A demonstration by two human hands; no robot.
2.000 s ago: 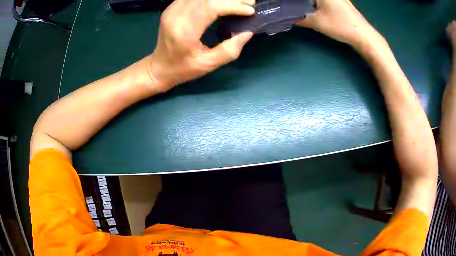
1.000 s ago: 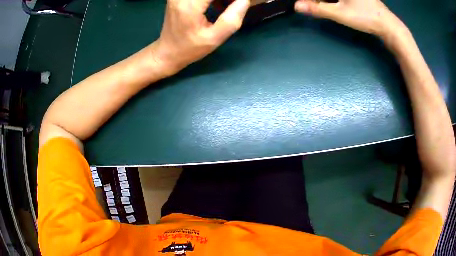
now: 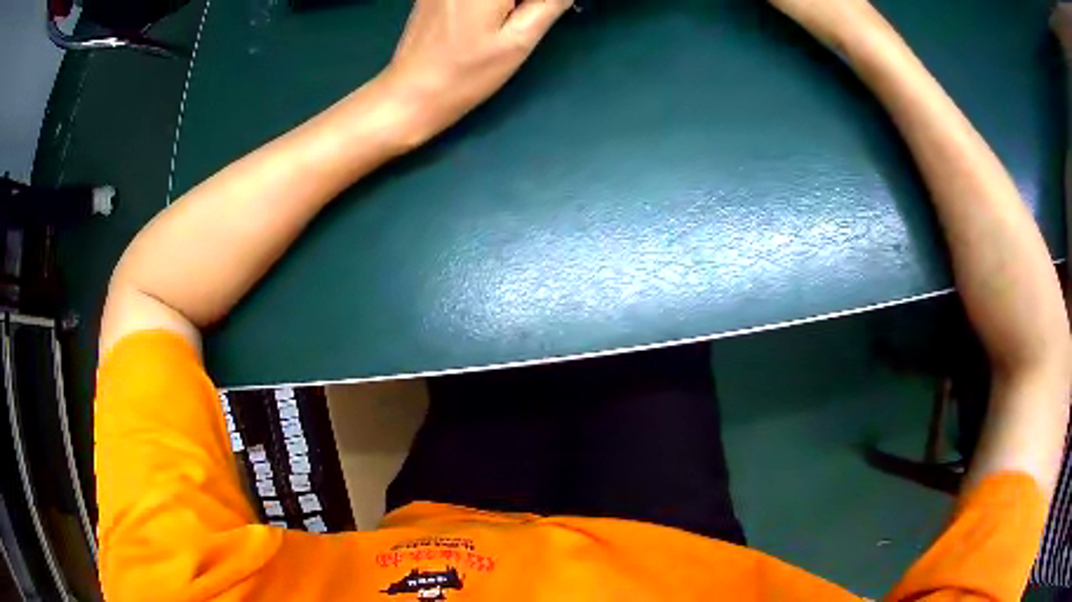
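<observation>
My left hand (image 3: 468, 53) is at the top edge of the head view, bare and partly cut off. Its thumb and curled fingers reach the edge, and a tiny dark bit shows at the thumb tip; what it holds, if anything, is out of the picture. My right hand is cut off by the top edge; only the wrist and forearm show. Both forearms lie over the glossy dark green table (image 3: 564, 223).
Below the table's pale curved edge at the lower left, a brown carton (image 3: 374, 441) stands beside rows of black boxes with white labels (image 3: 294, 447). A dark object (image 3: 323, 4) shows at the top edge. Part of another person's arm (image 3: 1064, 29) is at the upper right.
The black box seen between my hands is out of view. Both hands have moved up past the top edge, the right one wholly out of the picture.
</observation>
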